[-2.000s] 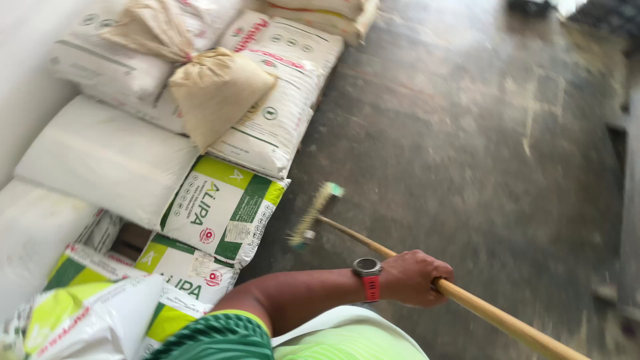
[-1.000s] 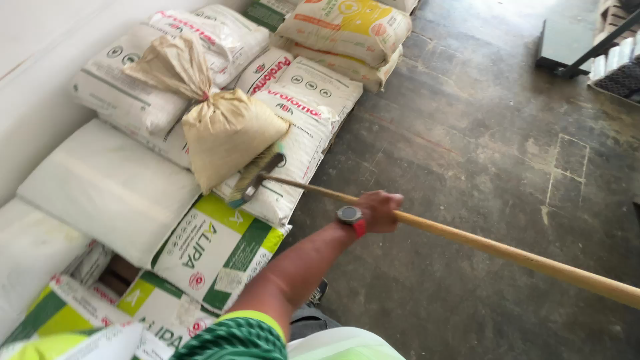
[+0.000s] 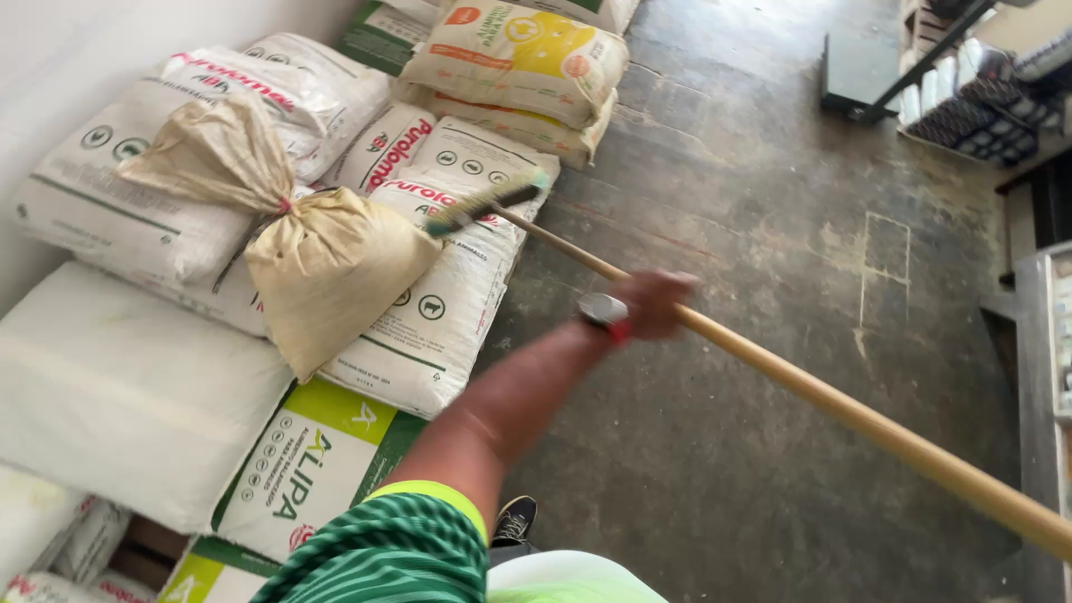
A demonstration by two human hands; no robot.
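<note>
My left hand (image 3: 657, 303), with a red-strapped watch at its wrist, is closed around the wooden handle (image 3: 804, 394) of a broom. The broom's head (image 3: 486, 205), with bristles green at the ends, is over a white printed feed sack (image 3: 435, 335), just right of a tied beige cloth bag (image 3: 335, 260); whether it touches the sack is unclear. The handle slants down to the right and leaves the picture. My right hand is not in view.
Stacked feed sacks run along the wall, with a yellow and white sack (image 3: 519, 59) at the far end. A green and white sack (image 3: 293, 469) lies nearer. Concrete floor (image 3: 754, 251) spans the middle. A dark platform (image 3: 863, 71) and shelving (image 3: 1043, 335) stand right.
The broom head was low beside the green and white sacks, then near the cloth bag's lower right; now it is farther up over the white sack. My left hand keeps hold of the handle.
</note>
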